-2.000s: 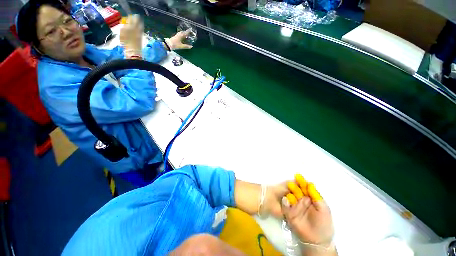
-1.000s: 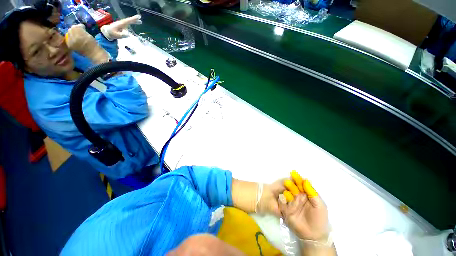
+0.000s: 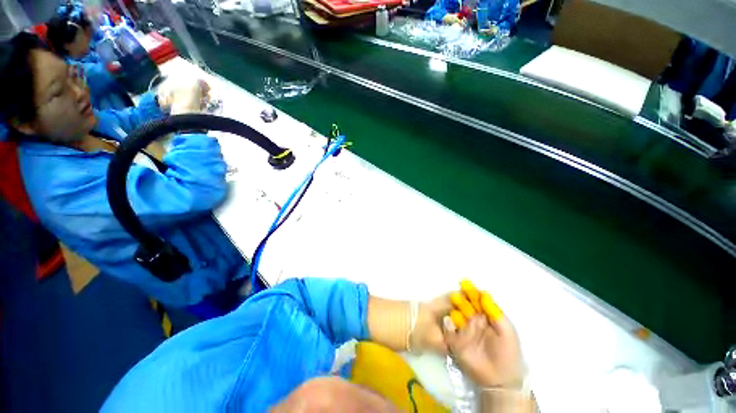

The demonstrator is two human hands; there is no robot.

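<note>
My left hand (image 3: 437, 323) reaches in from the left, with a thin pale band at its wrist. My right hand (image 3: 491, 353) comes up from the bottom edge and touches or overlaps it above the white bench (image 3: 387, 250). Yellow finger cots (image 3: 476, 305) cover several fingertips where the hands meet; which hand wears each one is hard to tell. Clear film (image 3: 458, 385) hangs just below the hands. Overlap hides part of the fingers, and I cannot tell whether either hand grips anything.
A black bent hose (image 3: 121, 181) and upright blue and black cables (image 3: 294, 202) stand left. A person in a blue smock (image 3: 89, 193) sits beyond them. The green conveyor (image 3: 484, 185) with metal rails runs behind the bench. A whitish object (image 3: 629, 391) lies at lower right.
The view has shifted, so my hands appear slightly further left and lower; their pose is nearly the same. The neighbouring person's head has turned away and their hands have come together.
</note>
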